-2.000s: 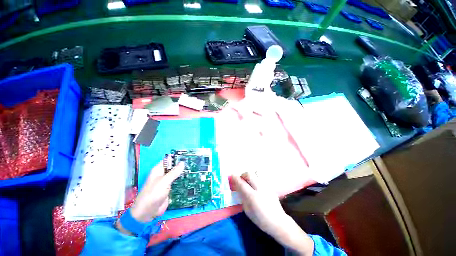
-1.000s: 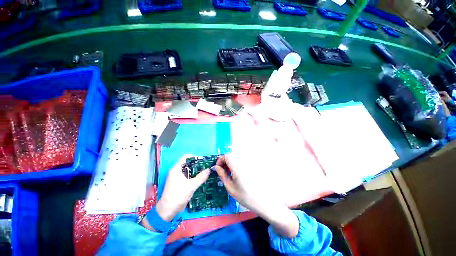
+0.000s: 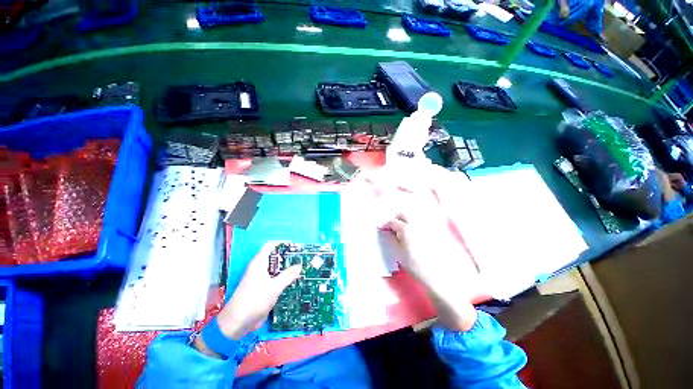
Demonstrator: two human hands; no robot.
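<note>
A green circuit board (image 3: 305, 298) lies on the blue work sheet (image 3: 292, 216), with its upper edge at my left hand. My left hand (image 3: 257, 292) holds the board at its upper left, thumb on top, fingers partly hidden. My right hand (image 3: 414, 254) is over the glaring white papers (image 3: 365, 258), off the board, its fingertips close together. Glare hides whether anything is between them. A grey rectangular plate (image 3: 243, 208) lies at the blue sheet's upper left corner.
A blue bin (image 3: 131, 190) with red bubble bags stands at the left, beside a dotted white sheet (image 3: 171, 251). A white bottle (image 3: 414, 137) and rows of small blocks (image 3: 304, 138) stand behind. Black housings (image 3: 209, 100) lie farther back. A carton (image 3: 646, 304) stands at the right.
My right hand has moved away from the board to the right, onto the white papers. My left hand stays at the board. The whole view has shifted slightly.
</note>
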